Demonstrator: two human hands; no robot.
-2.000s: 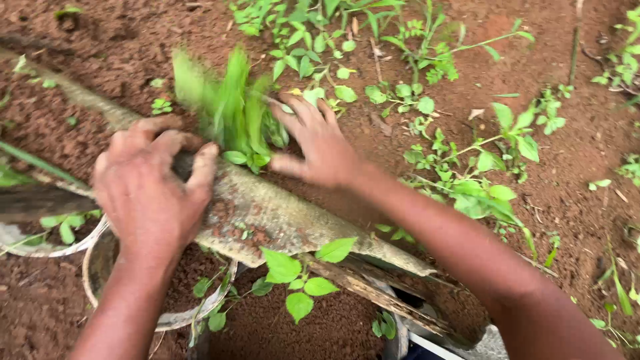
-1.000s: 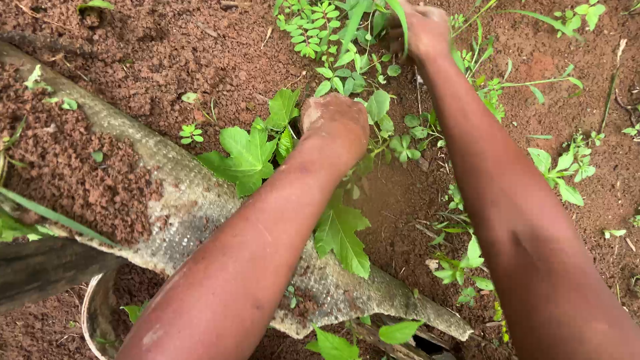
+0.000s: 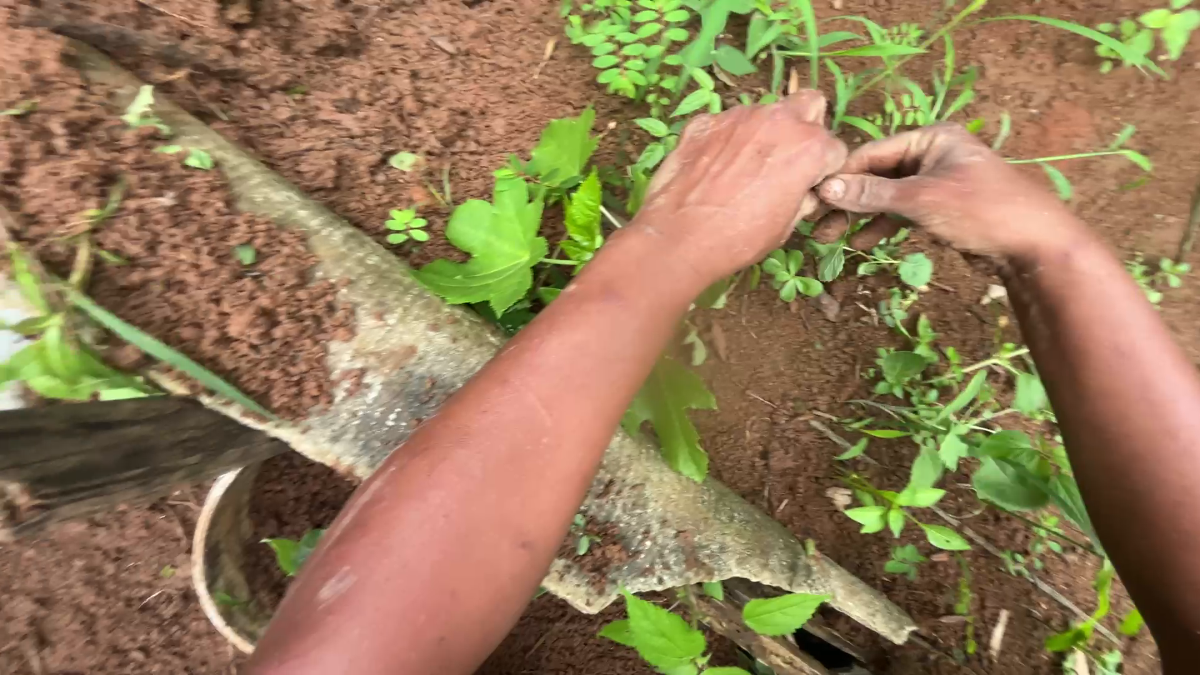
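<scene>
My left hand point(image 3: 745, 183) reaches across to the upper middle, its back toward me and its fingertips hidden against my right hand. My right hand point(image 3: 937, 187) touches it from the right, thumb and fingers curled together; whether anything is pinched between them does not show. Small green weeds point(image 3: 806, 272) stand just below and behind both hands. A broad lobed leaf point(image 3: 497, 244) of a larger plant lies left of my left wrist, and another lobed leaf point(image 3: 675, 412) hangs over the edge of a rough, soil-strewn sheet point(image 3: 422, 366) beneath my left forearm.
Loose reddish soil point(image 3: 216, 309) covers the sheet's left part. A dark wooden piece point(image 3: 122, 450) juts in at the left edge, beside a round container's rim point(image 3: 202, 553) with soil in it. More weeds point(image 3: 919, 469) grow at the right, and a leafy sprig point(image 3: 666, 637) stands at the bottom.
My hands were apart a second ago, the right one among tall weeds at the top; now they meet. Two seconds ago both were at the sheet around a blurred green bunch.
</scene>
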